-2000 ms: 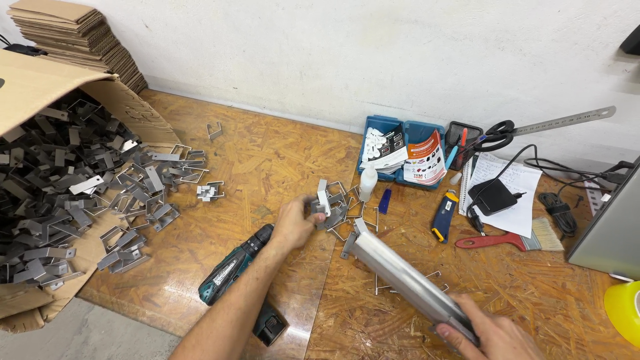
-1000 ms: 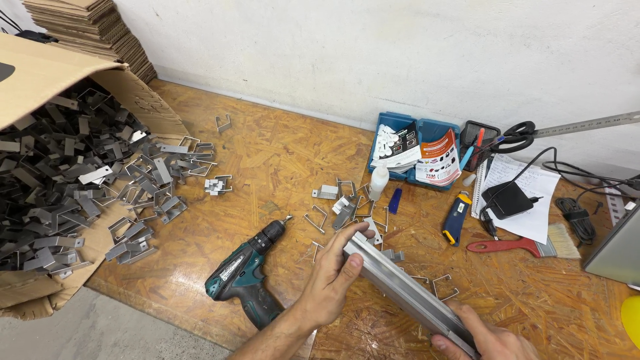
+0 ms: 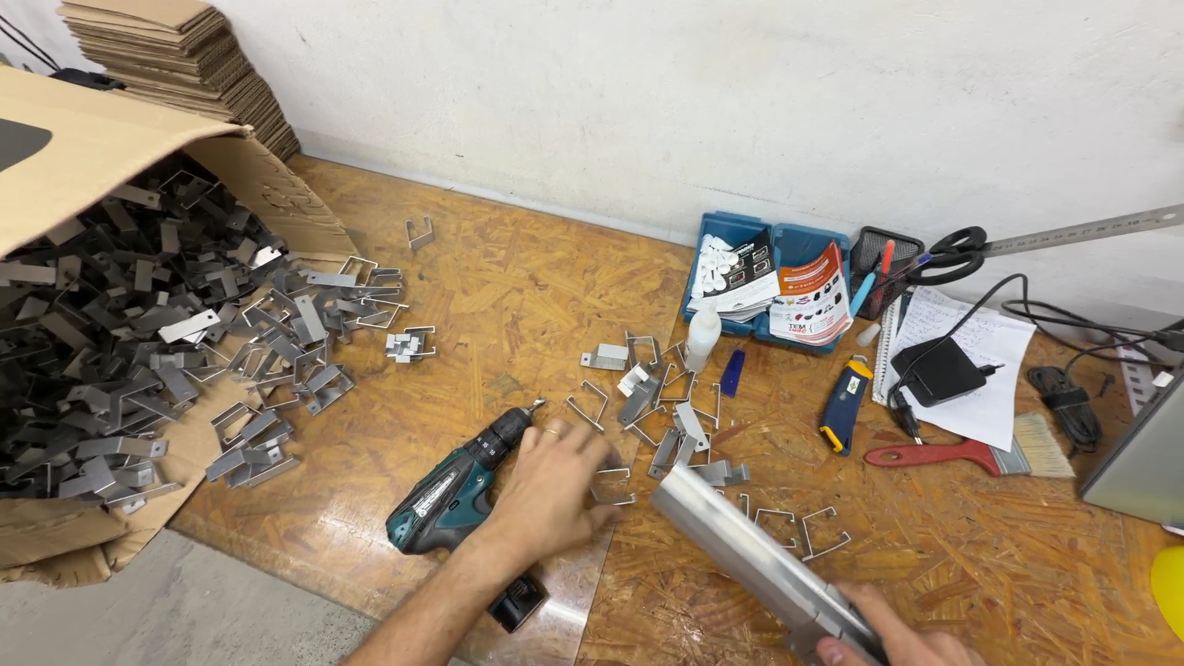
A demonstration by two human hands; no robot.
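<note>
My right hand grips the lower end of a long aluminium profile, which slants up and left over the bench. My left hand hovers beside it with bent, spread fingers, next to a small metal bracket; whether it touches the bracket is not clear. Partly under my left forearm lies a teal and black cordless drill, its bit pointing up and right. Beyond the profile's far end is a loose group of bent metal brackets beside a small white plastic bottle.
A cardboard box at the left spills many brackets. Stacked cardboard stands behind it. Toward the right are a blue case, a utility knife, a red-handled paintbrush, scissors, a black adapter and handwritten paper.
One second ago my left hand was on the profile's upper end; it has let go and moved left, beside the drill. My right hand has kept hold of the profile.
</note>
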